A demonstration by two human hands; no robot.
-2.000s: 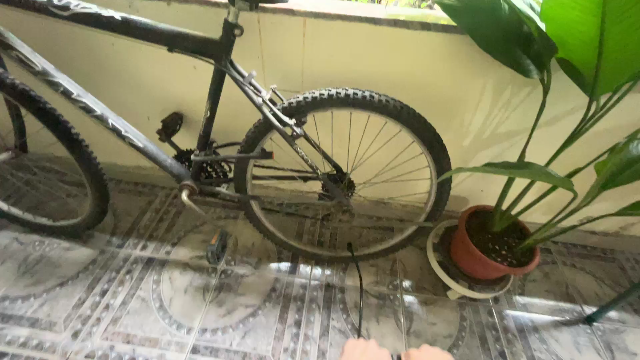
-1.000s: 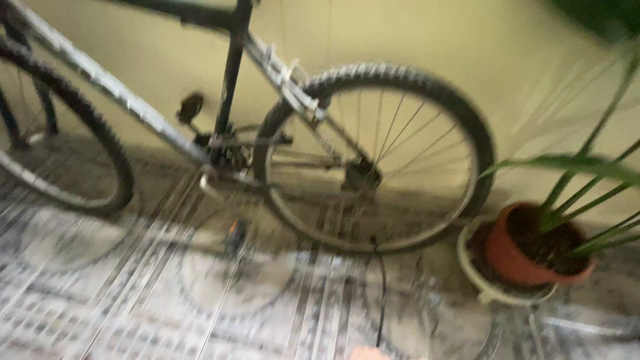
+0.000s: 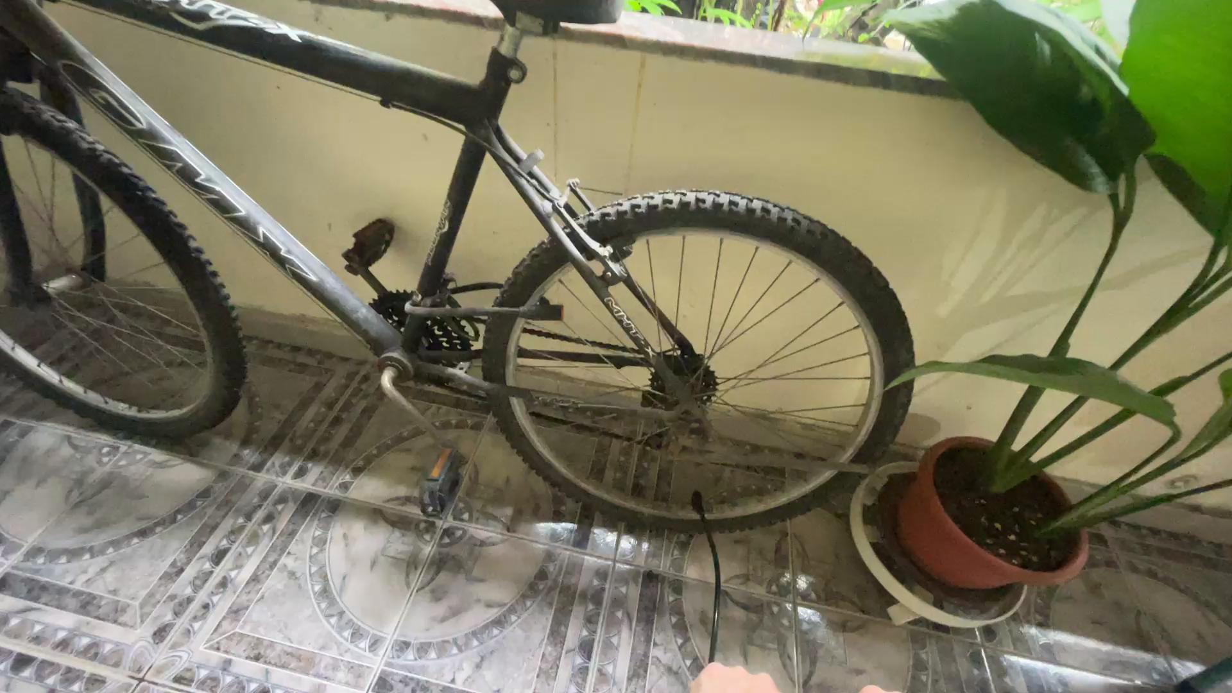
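A black mountain bike (image 3: 438, 87) leans by the wall. From the lower part of its rear tire (image 3: 871, 289) a thin black hose (image 3: 715, 577) runs down to the bottom edge. There a bit of my left hand (image 3: 736, 680) shows, knuckles only, close to the hose's lower end. A sliver of my right hand (image 3: 878, 688) lies to its right at the same edge. What either hand holds is below the frame. The hose's upper end meets the rim near the floor.
A terracotta pot (image 3: 924, 529) with a large-leaved plant stands on a pale round stand (image 3: 871, 539), right of the rear wheel. Behind runs a cream wall (image 3: 375, 144) with a stone ledge. A pedal (image 3: 440, 481) juts over the patterned floor tiles (image 3: 433, 549).
Both hands sat side by side at the bottom edge two seconds ago; less of them shows now. One second ago only one was visible. The hose stays at the rear wheel.
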